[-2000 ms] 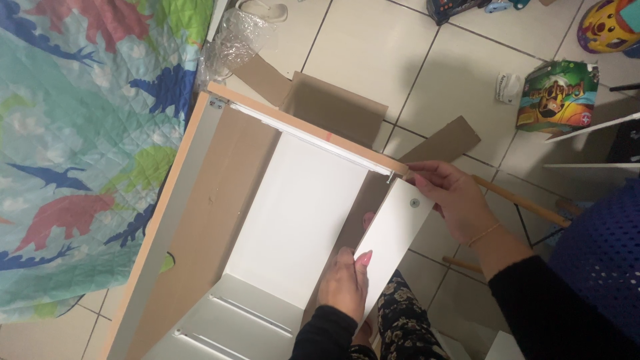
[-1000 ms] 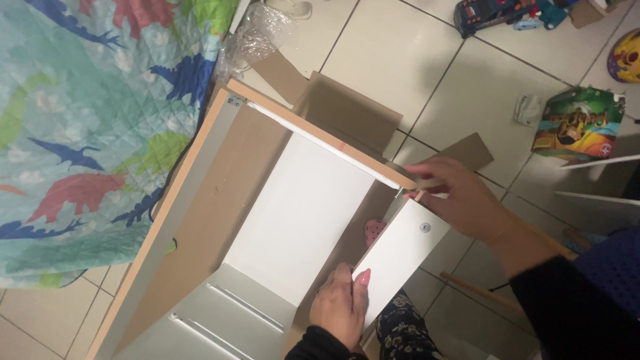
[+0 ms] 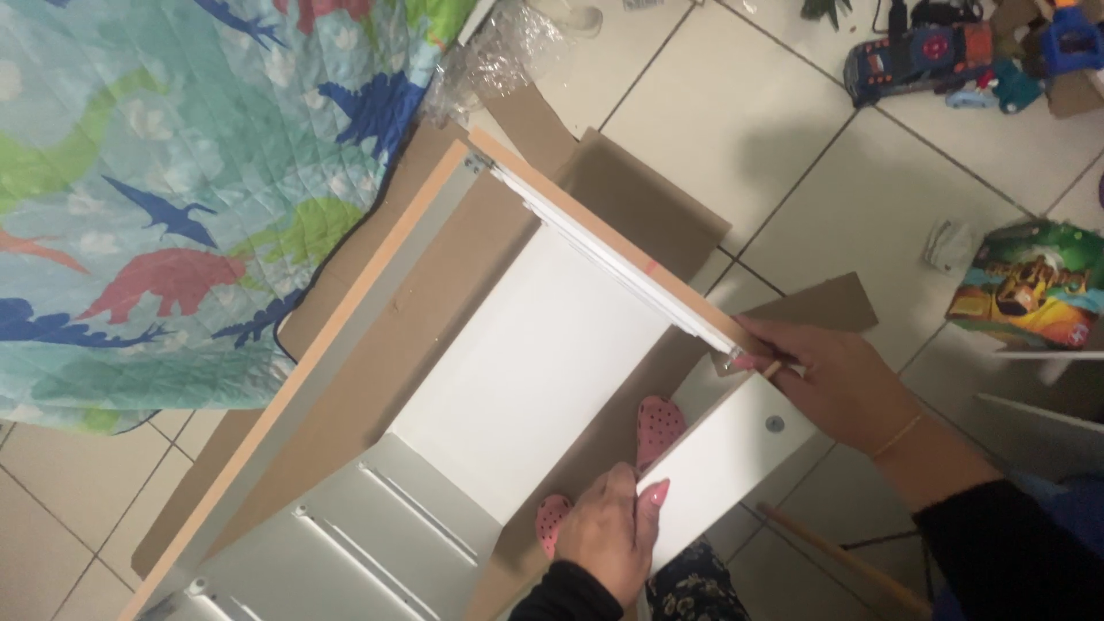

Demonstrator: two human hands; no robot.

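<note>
A furniture carcass with wood-coloured edges (image 3: 345,319) lies over cardboard on the tiled floor. My left hand (image 3: 608,526) grips a white panel (image 3: 724,457) near its lower end, thumb on its face. A round metal fitting (image 3: 774,423) sits in that panel. My right hand (image 3: 828,379) is at the panel's upper end, where it meets the carcass corner; its fingers pinch a small wooden dowel (image 3: 770,370). White drawer runners (image 3: 362,552) line the grey side panel, and another runner (image 3: 621,276) runs along the upper side. A broad white panel (image 3: 535,371) spans the inside.
A dinosaur-print quilt (image 3: 172,216) hangs at the left. Clear plastic wrap (image 3: 500,60) and cardboard pieces (image 3: 647,194) lie beyond the carcass. Toy vehicles (image 3: 918,60) and a colourful printed package (image 3: 1031,285) are on the right floor. Pink clogs (image 3: 661,427) show below the panel.
The view has shifted, with the carcass lower in it. Both hands stay on the white panel, and the dowel at my right fingers now shows more plainly.
</note>
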